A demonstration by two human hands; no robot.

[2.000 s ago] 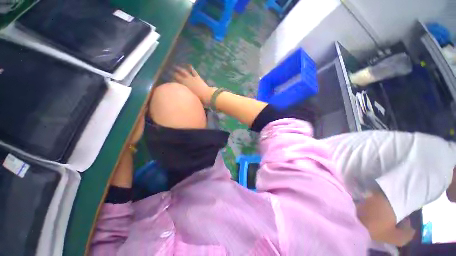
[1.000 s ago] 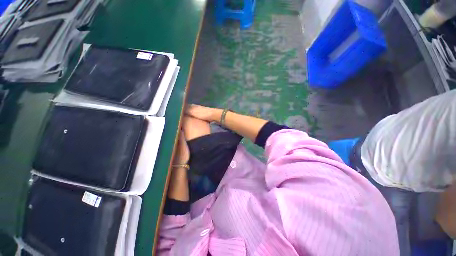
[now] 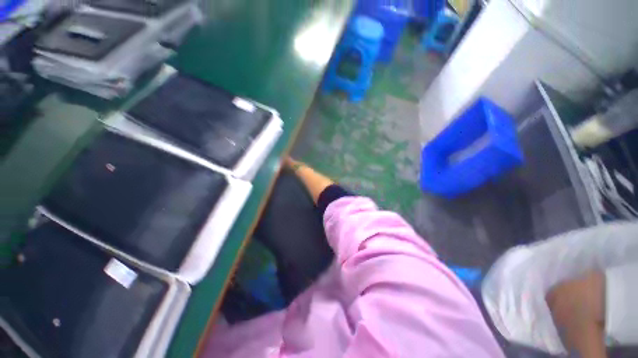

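Three dark, switched-off tablets lie side by side on white sleeves on the green bench: the upper tablet, the middle tablet and the lower tablet. The upper and lower ones carry a small white label. My right hand is at the bench's front edge, small, blurred and partly hidden, so its fingers do not show clearly. My left hand is out of sight.
Stacked tablets stand at the back left of the bench. A blue crate is at the right, a blue stool beyond the bench edge. A person in white is close at lower right.
My right forearm has drawn in towards the bench edge. My left hand and forearm, seen earlier beside the bench edge, no longer show. The view has turned.
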